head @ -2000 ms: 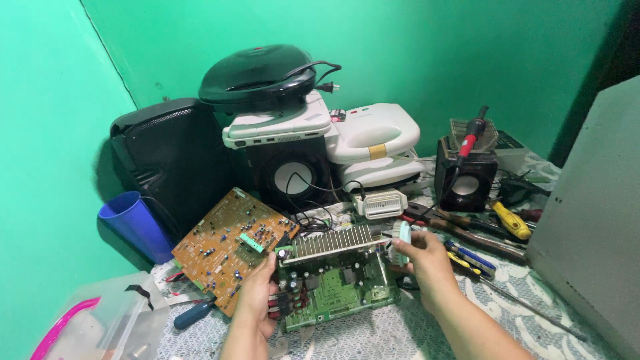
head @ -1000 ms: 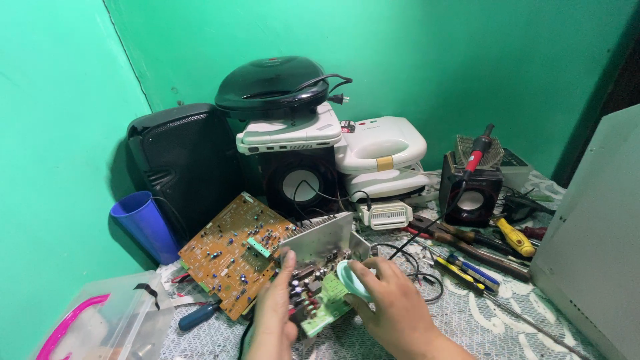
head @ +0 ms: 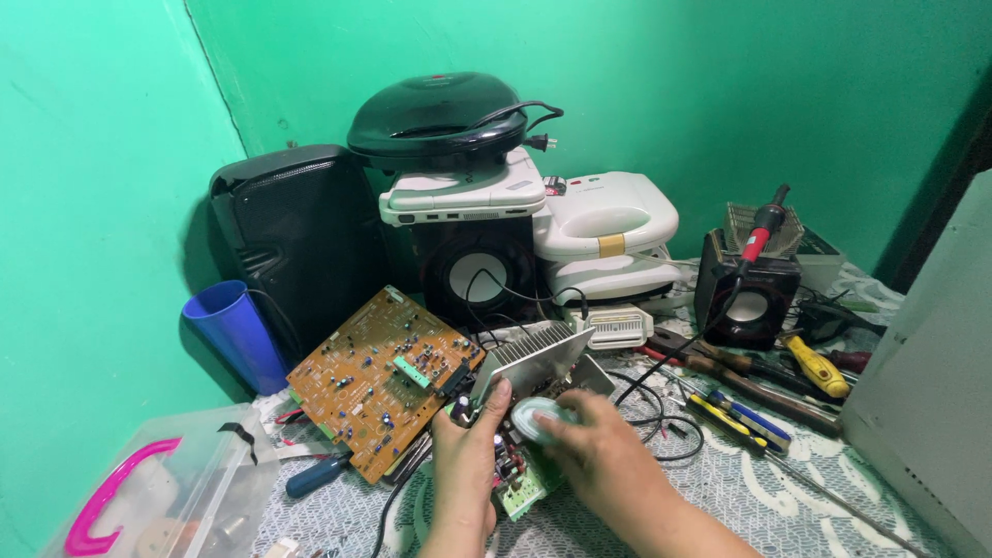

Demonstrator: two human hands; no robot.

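Observation:
My left hand [head: 469, 457] grips the left side of a green circuit board [head: 521, 490], its thumb against a finned aluminium heatsink [head: 535, 360] that stands along the board's far edge. The board is tilted and carries several capacitors and other parts. In my right hand [head: 601, 446] is a round, pale blue-green object [head: 539, 421], held over the board near the heatsink; its kind is unclear, and the fingers cover part of it. Left of my hands, an orange-brown circuit board [head: 380, 380] leans at a slant, its small components facing up.
A blue screwdriver handle [head: 318, 475], a clear plastic box [head: 256, 457] and a blue cup [head: 236, 333] are at left. Behind stand black speakers [head: 302, 240] and a white sandwich maker [head: 612, 217]. On the right lie pliers [head: 744, 380], screwdrivers [head: 818, 368], a black cable [head: 682, 356] and a soldering iron [head: 758, 236].
The green board, level two seconds ago with its heatsink across the far side, has been turned and tilted. My right hand has moved left with the round object, over the board.

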